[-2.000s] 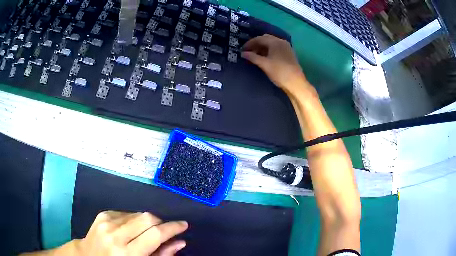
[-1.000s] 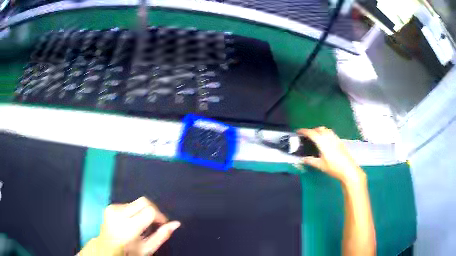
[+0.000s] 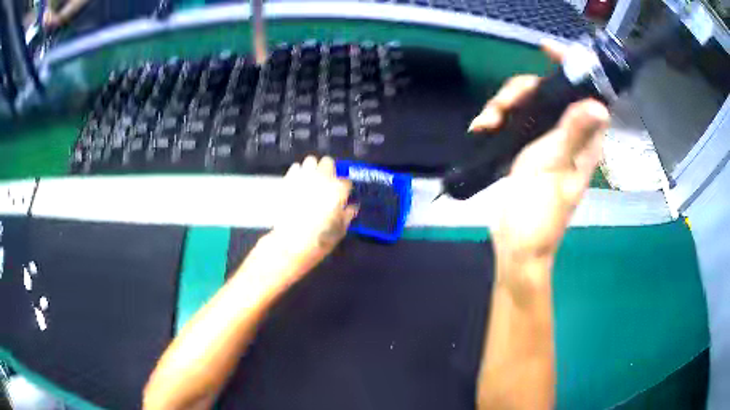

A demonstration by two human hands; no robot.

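Observation:
My right hand [image 3: 552,152] is raised at the right and holds the black electric screwdriver [image 3: 512,136], its thin tip pointing down and left beside the blue tray. My left hand [image 3: 320,200] is at the left edge of the blue screw bin [image 3: 404,210], with fingertips over its dark contents. Whether the fingers hold a screw cannot be told. The bin sits on the whitish strip [image 3: 160,198].
Rows of hinges [image 3: 256,120] cover the dark mat beyond the strip. A near black mat [image 3: 368,320] lies in front of me. Another dark mat [image 3: 104,288] at left holds a few loose whitish hinges [image 3: 40,312]. A person's hand [image 3: 60,12] shows at the far top left.
My right hand went from the hinge rows to the screwdriver on the strip, took hold of it and lifted it. My left hand moved from the near mat up to the blue bin.

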